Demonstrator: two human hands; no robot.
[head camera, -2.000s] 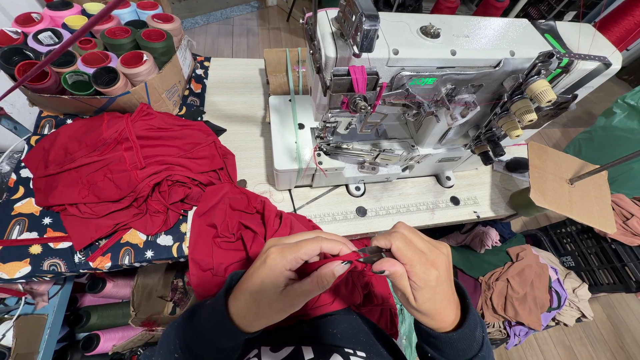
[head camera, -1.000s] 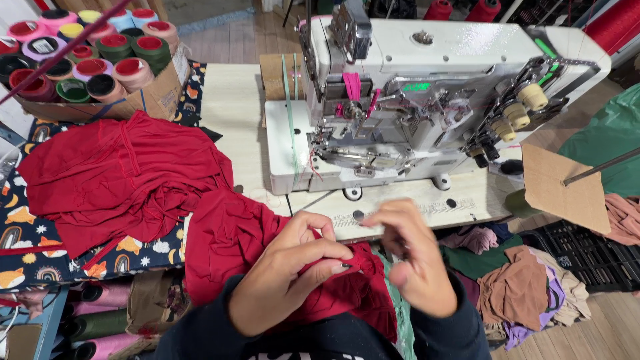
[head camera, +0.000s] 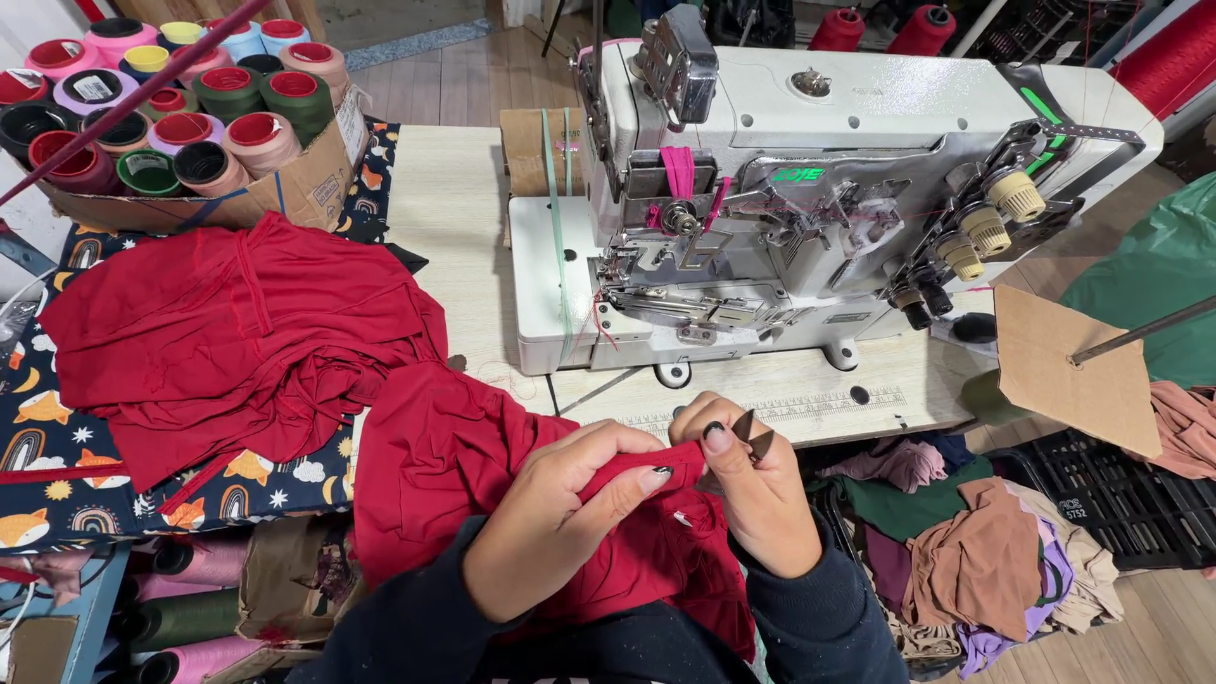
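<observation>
My left hand (head camera: 579, 503) pinches a folded edge of a red knit garment (head camera: 446, 437) between thumb and fingers. Close beside it on the right, my right hand (head camera: 750, 484) grips the same red edge with thumb and index finger; small metal thread snips (head camera: 755, 436) are held in that hand, their two pointed blades apart and sticking up past the fingers. The rest of the garment hangs over my lap and the table edge. A white industrial sewing machine (head camera: 703, 313) stands just beyond both hands, with loose red threads at its needle area.
A heap of red fabric (head camera: 237, 332) lies at left on a fox-print cloth (head camera: 57, 427). Behind it stands a cardboard box (head camera: 285, 195) of thread cones. Lower right, a black crate (head camera: 1111, 494) and piled fabrics sit below the table; a cardboard piece (head camera: 1064, 361) on a rod juts near the table's right end.
My right hand, raised and apart from the cloth a second ago, is now back against the red edge beside my left hand. The left hand has kept hold of the garment.
</observation>
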